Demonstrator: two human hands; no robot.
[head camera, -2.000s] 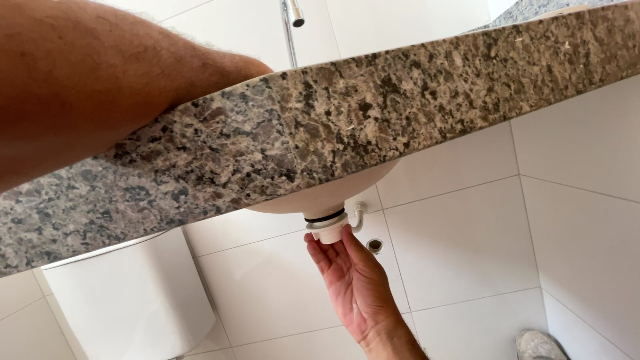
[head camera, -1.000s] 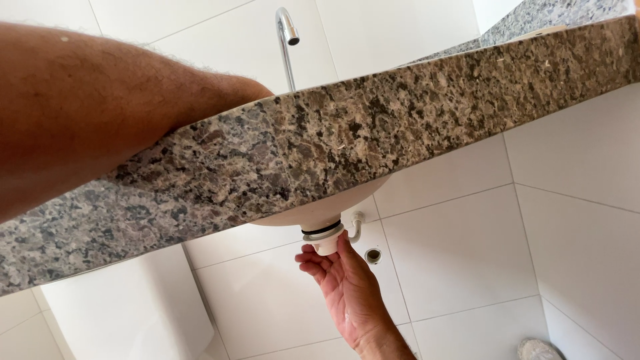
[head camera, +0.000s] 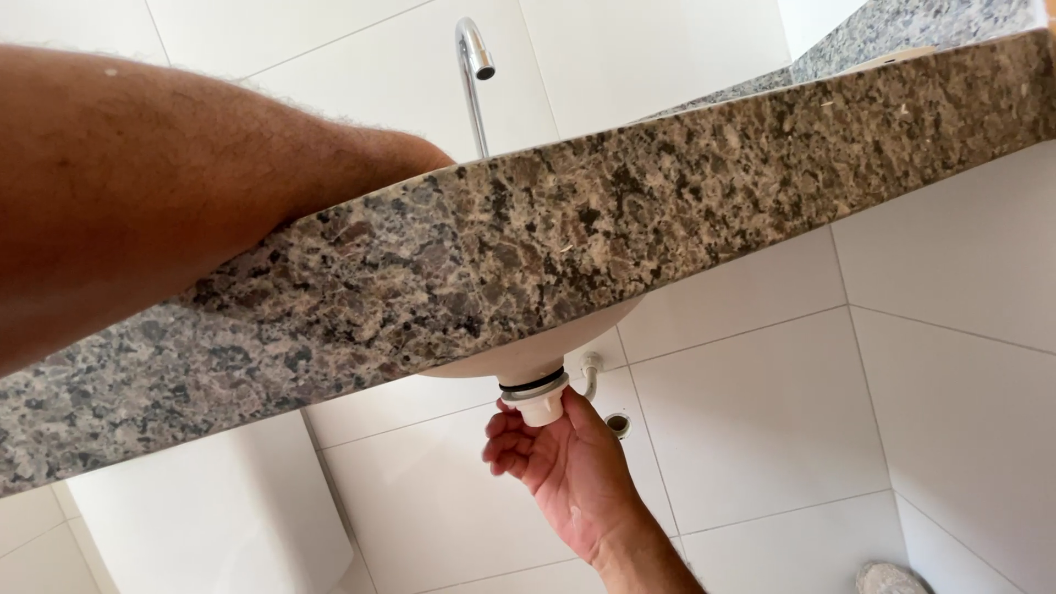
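My right hand (head camera: 569, 474) is under the washbasin, palm toward me. Its thumb and index finger hold the white plastic nut (head camera: 540, 404) of the drain fitting, the thumb on the right side; the other fingers are curled at the left. Above the nut, a black rubber seal (head camera: 532, 381) rings the drain outlet of the pale basin (head camera: 528, 351). My left forearm (head camera: 206, 181) reaches over the granite countertop's front edge (head camera: 511, 247); the left hand is hidden behind it.
A chrome faucet (head camera: 470, 82) rises behind the countertop. Below are a white angled pipe (head camera: 591, 375) and an open wall drain hole (head camera: 617, 425). A white toilet tank (head camera: 214, 511) stands at lower left, a grey rounded object (head camera: 889, 579) at lower right.
My right hand stays at the nut; its outer fingers, straighter two seconds ago, are now curled. The left forearm still reaches over the countertop. The view has shifted, showing more of the faucet.
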